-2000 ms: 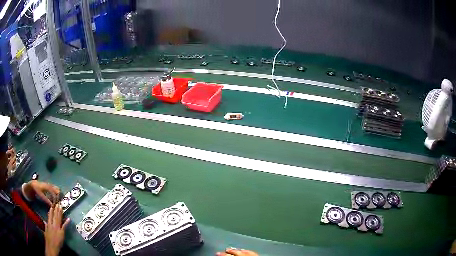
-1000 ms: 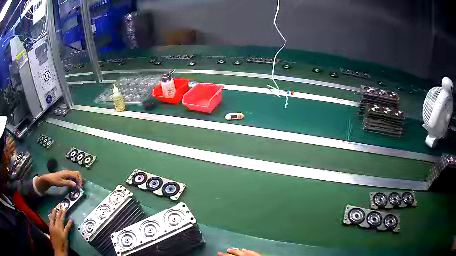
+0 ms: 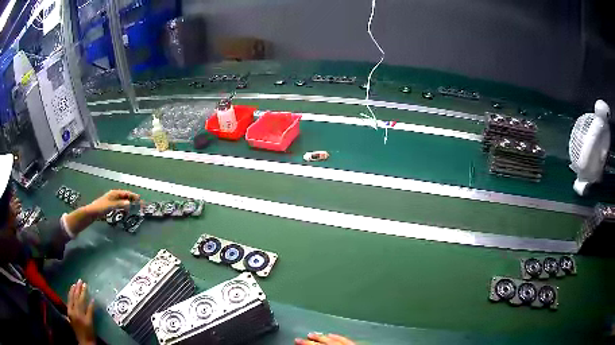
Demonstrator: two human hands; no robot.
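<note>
My left hand shows only as a few fingers at the bottom edge, cut off by it; whether it holds anything is hidden. My right hand is not in view. Two leaning stacks of three-ring plates stand to the left of my hand, the nearer one with a pale top and dark ridged sides, the other behind its left side. A three-cavity plate with dark rings lies on the green belt beyond the stacks.
A coworker's hand is over plates at left. Two plates lie at right. Metal rails cross the belts. Beyond are red trays, a bottle, plate stacks and a white fan.
The plates on the near belt have shifted right. The coworker's far hand has moved from the bench edge onto the belt, where more plates now lie. My visible fingers have barely moved.
</note>
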